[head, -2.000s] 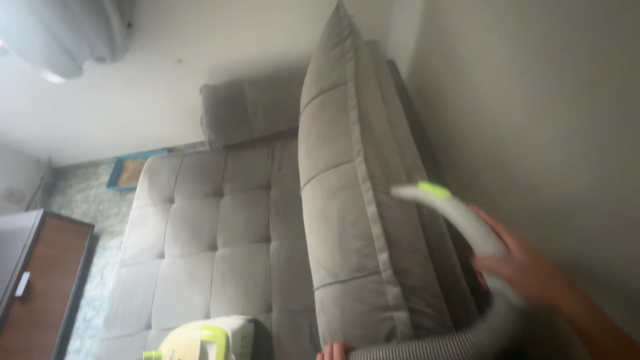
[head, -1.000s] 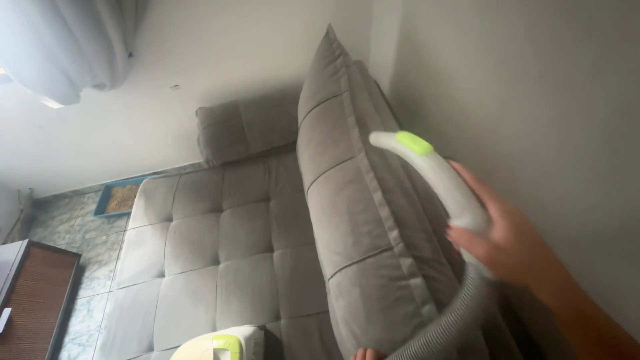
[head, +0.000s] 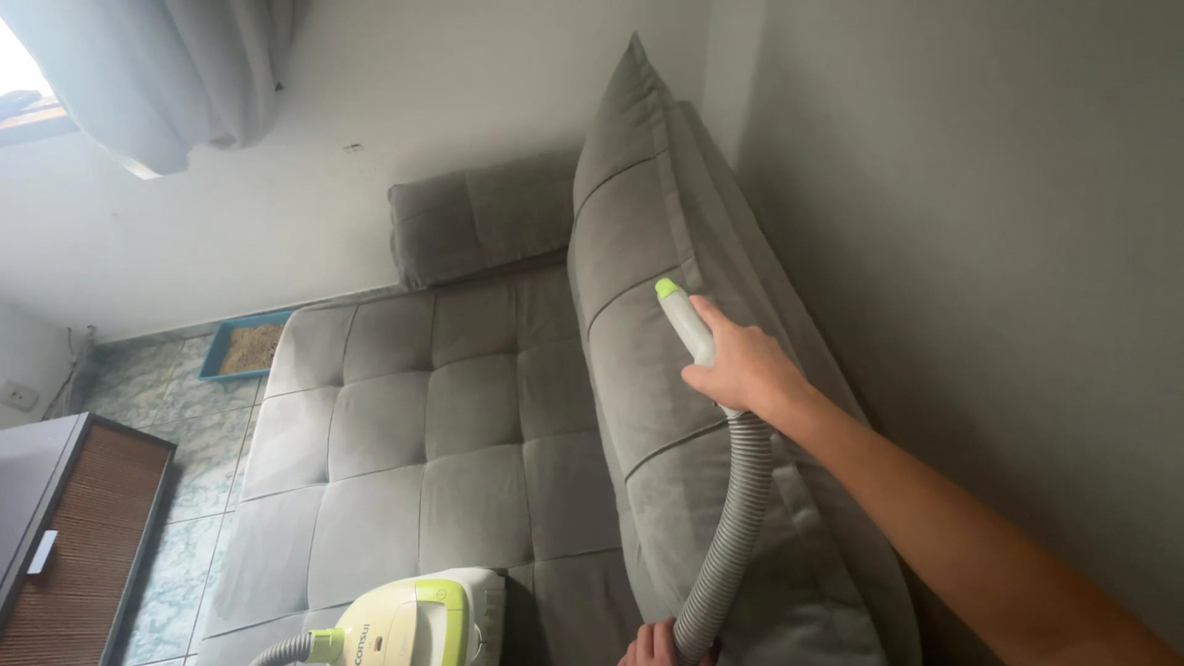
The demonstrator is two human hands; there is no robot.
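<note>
My right hand (head: 745, 365) grips the light grey handle (head: 686, 326) of a vacuum cleaner hose, over the back cushion (head: 638, 370) of a grey sofa. The handle has a green part at its far end; the nozzle opening is hidden. From the handle the ribbed hose (head: 735, 518) curves down to the bottom edge. There my left hand (head: 655, 644), partly out of view, is beside the hose by the cushion; whether it grips either is unclear. A Consul canister vacuum cleaner (head: 402, 624), cream and green, rests on the tufted seat (head: 472, 398).
A grey bolster cushion (head: 486, 217) lies at the seat's far end by the wall. A blue tray of litter-like grains (head: 211, 356) is on the tiled floor (head: 199, 462). A cabinet (head: 88, 527) stands at the left, and a curtain (head: 176, 74) hangs at the upper left.
My right hand has moved left over the back cushion with the handle, which now points more away from me. More of the canister and of my right forearm shows.
</note>
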